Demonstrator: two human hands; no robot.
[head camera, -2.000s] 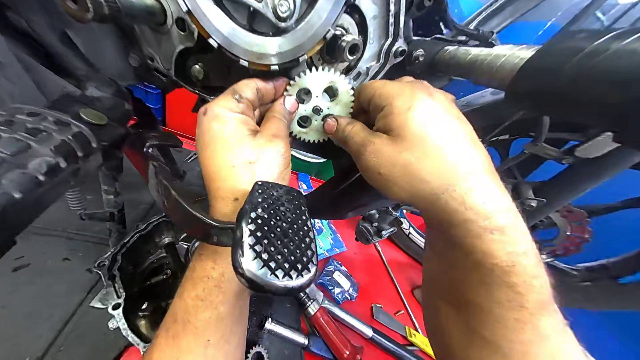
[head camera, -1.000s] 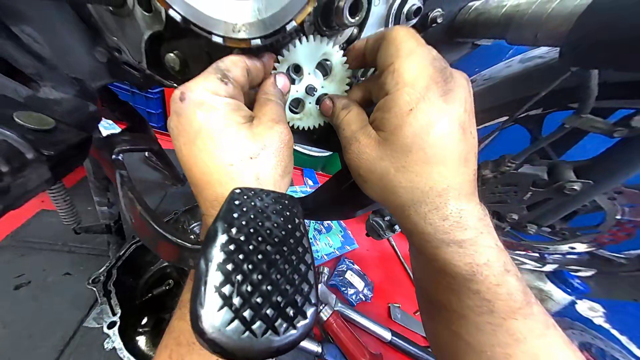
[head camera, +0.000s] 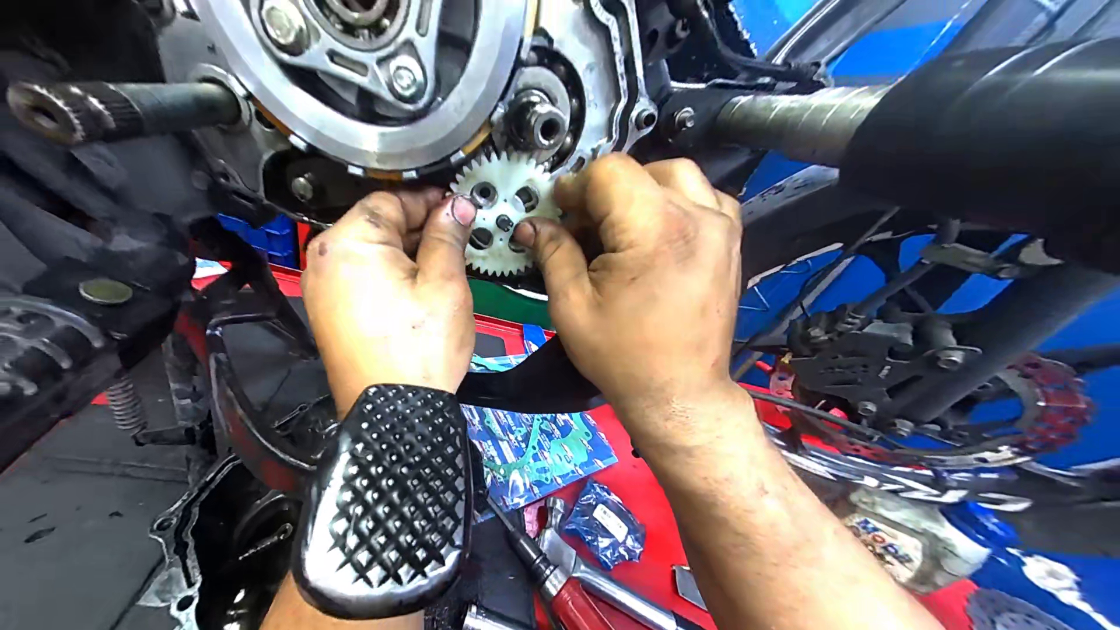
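Observation:
A white plastic gear (head camera: 505, 249) with several round holes lies against the lower part of the open motorcycle engine (head camera: 604, 79), just below the large clutch housing rim (head camera: 385, 153) and the end of a threaded shaft (head camera: 535, 122). My left hand (head camera: 394, 289) pinches the gear's left edge, its thumb on the face. From the right, my right hand (head camera: 652, 280) holds the opposite edge, with the thumb near the small dark pin at the gear's centre. My fingertips behind the gear are partly hidden.
A black knurled foot pedal (head camera: 389, 499) stands in front of my left wrist. Below are a removed engine cover (head camera: 188, 534), a red-handled tool (head camera: 577, 604), a blue plastic packet (head camera: 605, 525) and a gasket sheet (head camera: 542, 446) over a red surface. A splined shaft (head camera: 131, 109) juts out at upper left.
Both hands stay on the gear, which appears turned, its holes in different positions from before. The view has shifted somewhat.

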